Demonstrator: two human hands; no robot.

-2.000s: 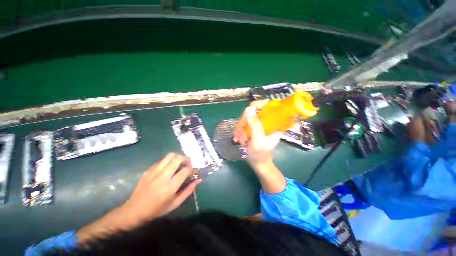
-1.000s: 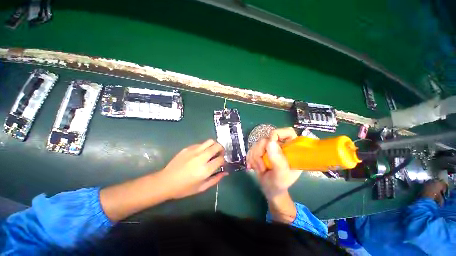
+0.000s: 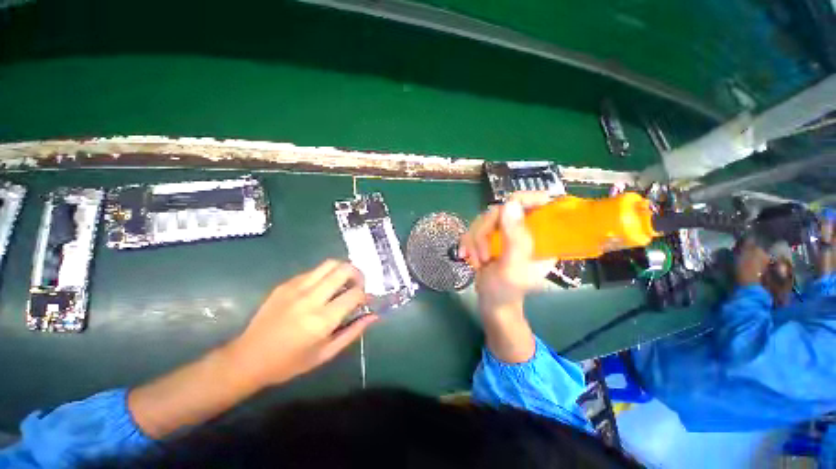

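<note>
My right hand (image 3: 502,252) holds the orange electric screwdriver (image 3: 582,227) nearly level. Its dark tip is over the right part of the round dotted screw plate (image 3: 434,247); whether it touches cannot be told. An open phone unit (image 3: 374,245), silver-white with black strips, lies just left of the plate. My left hand (image 3: 316,316) is at its lower left end, with the fingertips on or beside it. Screws are too small to make out.
More phone units (image 3: 188,212) lie flat at the left. Stacked units (image 3: 524,179) are by the chipped edge strip (image 3: 302,158), with the green belt beyond. A pale post (image 3: 724,147) stands at the right. Another person's hands and blue sleeves (image 3: 770,343) are at the far right.
The screwdriver tip has moved from the lower end of the phone unit to the screw plate. My left hand stays by the unit. The camera view has shifted and turned.
</note>
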